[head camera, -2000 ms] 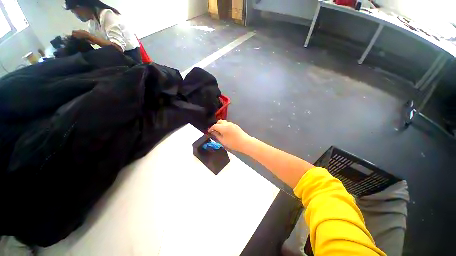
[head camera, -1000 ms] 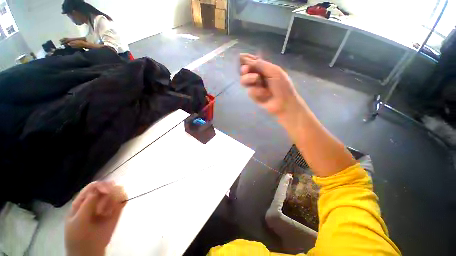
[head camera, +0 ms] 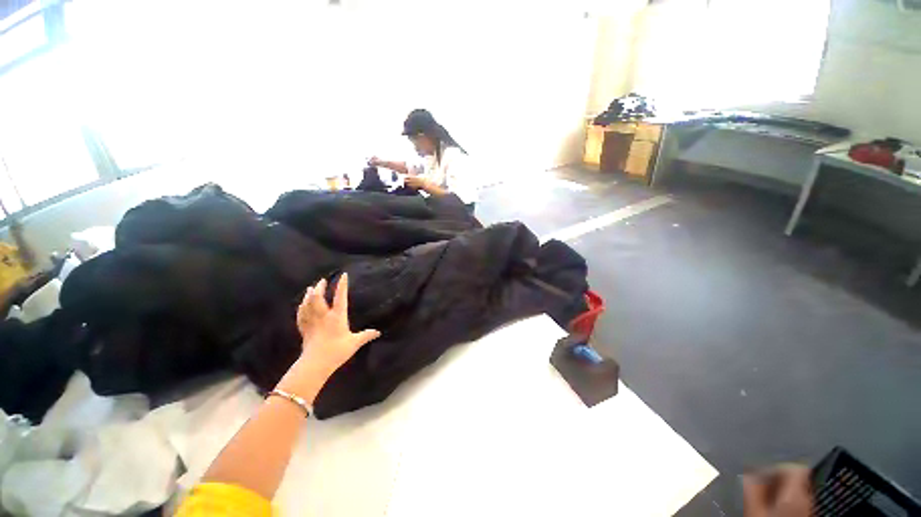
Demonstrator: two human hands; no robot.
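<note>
A large heap of black garments (head camera: 424, 273) lies across the white table (head camera: 475, 434). My left hand (head camera: 331, 328), with a bracelet at the wrist, is over the near side of the heap, fingers spread; no object shows in it. My right hand (head camera: 780, 491) is small, blurred and cut off at the bottom edge, beyond the table's right corner and beside the black crate; what it holds cannot be told. The black block holder (head camera: 585, 378) with a blue insert sits at the table's right edge. No thread is visible.
White bags (head camera: 101, 464) lie crumpled at the left. A red basket (head camera: 588, 315) shows beyond the holder. A black slatted crate (head camera: 858, 489) stands at bottom right. A seated person (head camera: 440, 167) works behind the heap. Tables with items stand at the back right.
The view has swung left and up. My left hand has moved forward onto the heap and opened. My right hand has dropped from its raised place to the bottom right. The stretched thread no longer shows.
</note>
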